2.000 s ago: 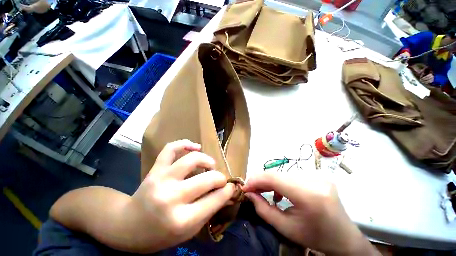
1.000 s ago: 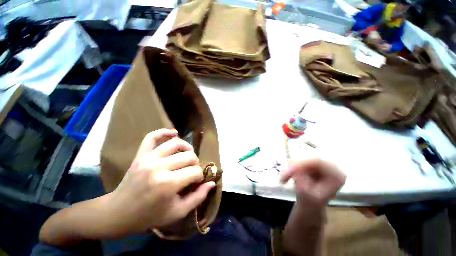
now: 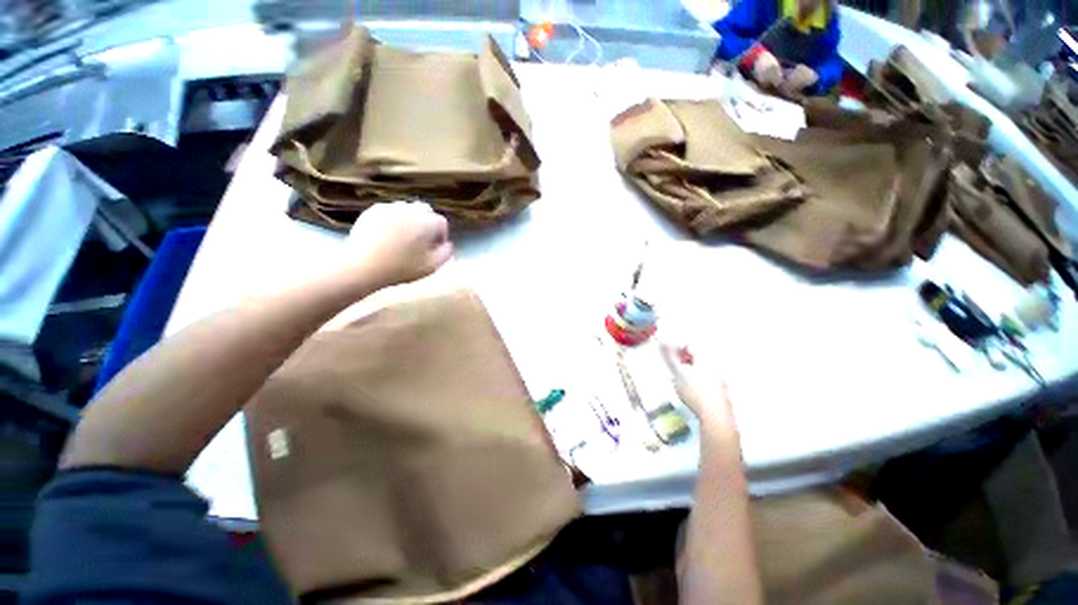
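The brown bag (image 3: 414,449) lies flat in front of me at the table's near edge, its wide plain panel up, with a small pale mark at left. Its mouth is hidden. My left hand (image 3: 404,242) is curled beyond the bag's far edge, in front of the bag stack; I cannot tell if anything is in it. My right hand (image 3: 700,384) is blurred, right of the bag and just below the red-and-white can (image 3: 631,321). A small reddish spot shows at its fingertips; I cannot tell if it holds anything.
A stack of brown bags (image 3: 437,118) stands at the far left of the white table (image 3: 556,260). More brown bags (image 3: 839,189) lie at right. A green-handled awl (image 3: 550,402) and small purple-handled snips (image 3: 605,420) lie near the bag. A person in blue (image 3: 786,47) is across the table.
The bag has gone from upright with its mouth open to lying flat. My left hand has left its seam and moved up and away. My right hand is nearer the can. The view has shifted right.
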